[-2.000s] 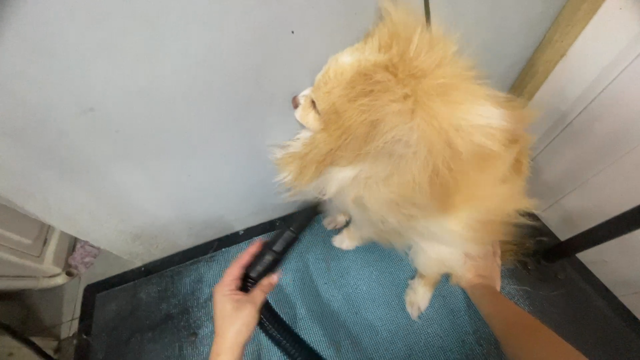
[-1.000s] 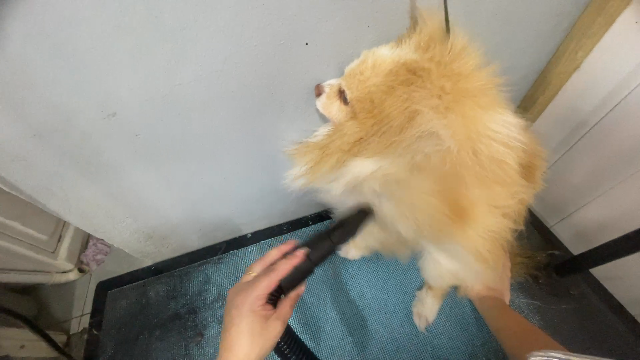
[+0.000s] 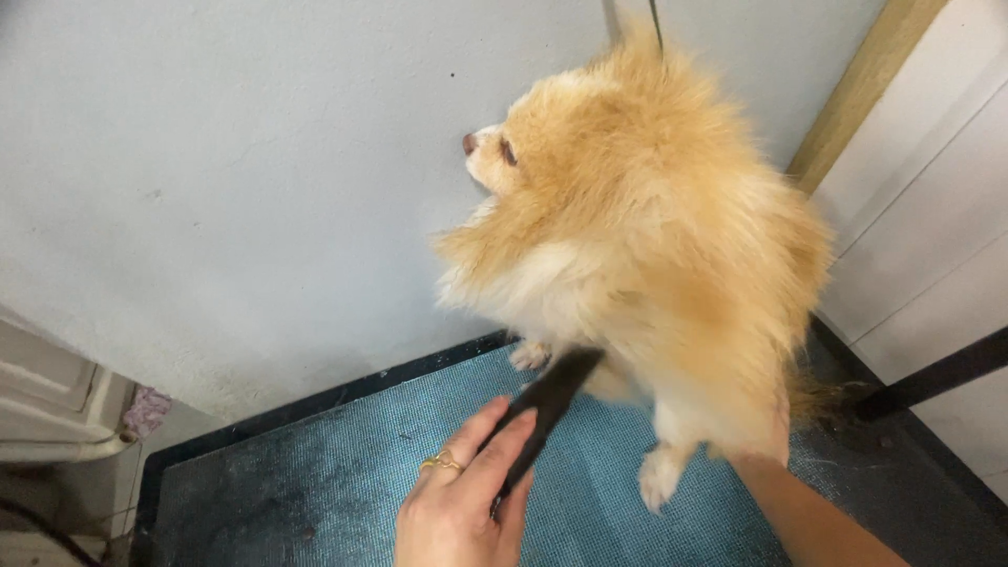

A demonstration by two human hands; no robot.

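A fluffy tan and white dog (image 3: 669,228), Pomeranian-like, stands on a blue textured mat (image 3: 331,465), its head turned left toward the wall. My left hand (image 3: 472,480), with a ring on one finger, is closed around a black dryer nozzle (image 3: 547,402). The blurred tip of the nozzle is at the fur of the dog's near side, low on the body. My right hand (image 3: 772,441) lies against the dog's rear, by a hind leg; its fingers are mostly hidden behind fur, so its grip does not show. A thin cord (image 3: 656,24) runs up from behind the dog's neck.
A pale wall (image 3: 236,197) rises directly behind the mat. The black table edge (image 3: 315,405) runs along it. At the right a black post (image 3: 937,378) stands near the dog's tail, before white panelling (image 3: 929,197). Pale furniture (image 3: 55,386) and a pink crumpled thing (image 3: 146,410) are lower left.
My left hand has moved the nozzle to the right, from in front of the dog's chest to its side. The dog's face shows more than two seconds ago. My right hand remains at its rear.
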